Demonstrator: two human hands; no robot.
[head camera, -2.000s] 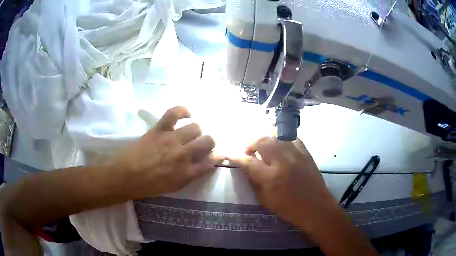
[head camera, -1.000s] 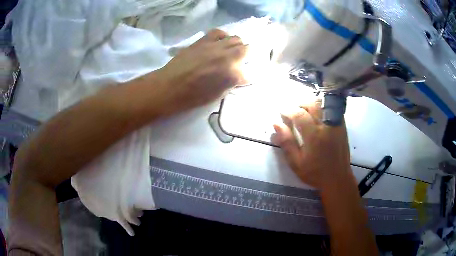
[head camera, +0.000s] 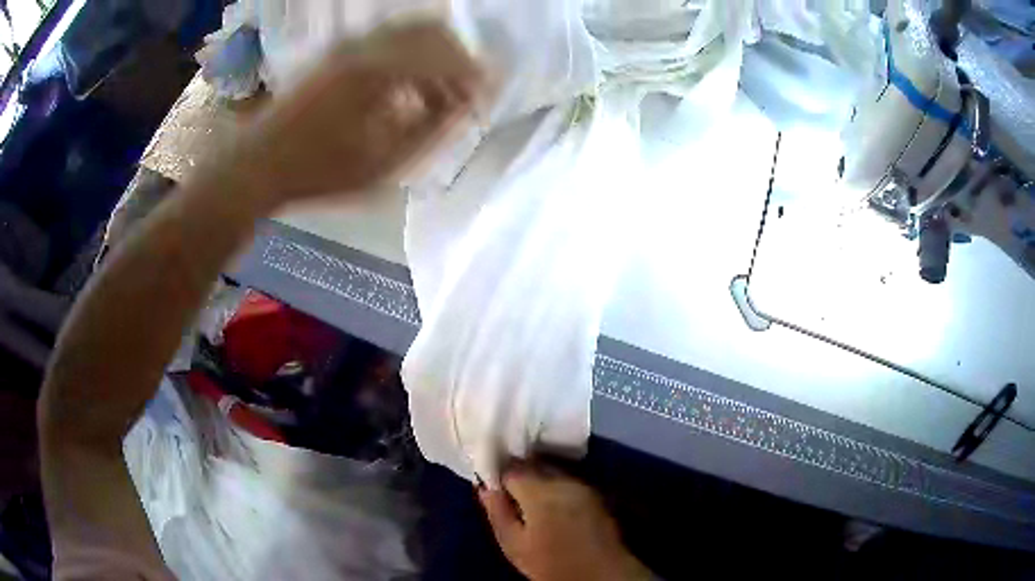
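A white garment piece (head camera: 511, 284) lies on the machine table and hangs over its ruled front edge. My right hand (head camera: 553, 516) is below the edge at bottom centre, its thumb and fingers closed on the hanging lower end of the cloth. My left hand (head camera: 392, 102) is raised over the white cloth heap at upper left; it is blurred, and I cannot tell whether it holds cloth.
The sewing machine head (head camera: 925, 125) stands at the upper right, with the grey lamp cylinder (head camera: 934, 250) under it. Black thread snips (head camera: 985, 421) lie at the right. More white cloth (head camera: 272, 511) and a red item (head camera: 267, 335) are below the table at left.
The view has swung left. My right hand has left the needle area and taken the cloth's hanging end below the table edge. My left hand has moved left, away from the needle.
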